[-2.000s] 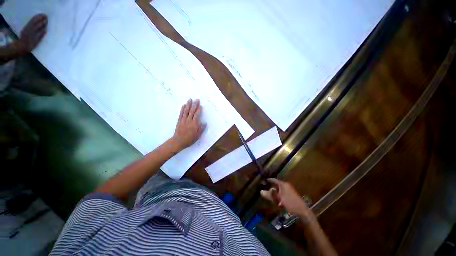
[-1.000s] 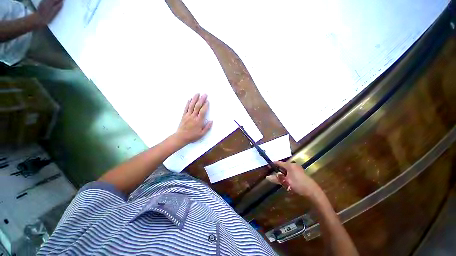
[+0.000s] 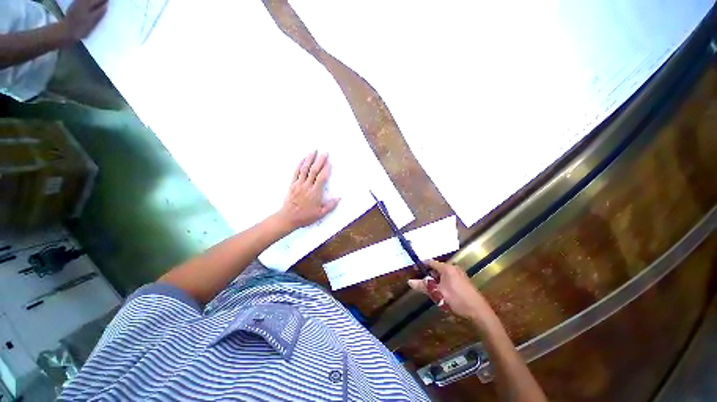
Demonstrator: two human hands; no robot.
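Observation:
My left hand (image 3: 308,192) lies flat with its fingers apart on a large white pattern piece (image 3: 236,118), near its lower end. My right hand (image 3: 452,289) holds the shears (image 3: 403,240) by their red handles. The dark blades point up and left, with the tip at the lower edge of the pattern piece. The blades look closed or nearly so. They cross over a white paper strip (image 3: 358,265) that lies on the brown table. A second large white pattern piece (image 3: 472,102) lies to the right, with a curved brown gap between the two.
A metal rail (image 3: 542,206) runs along the right side of the paper. A curved clear strip (image 3: 637,281) and a metal clip (image 3: 456,365) are beyond it. Another person's hand (image 3: 85,17) rests on the paper's upper left edge. A cardboard box (image 3: 43,173) stands on the green floor (image 3: 149,196).
The view has shifted, so more of the floor and box shows at left. The shears remain in my right hand over the strip, and my left hand remains on the paper.

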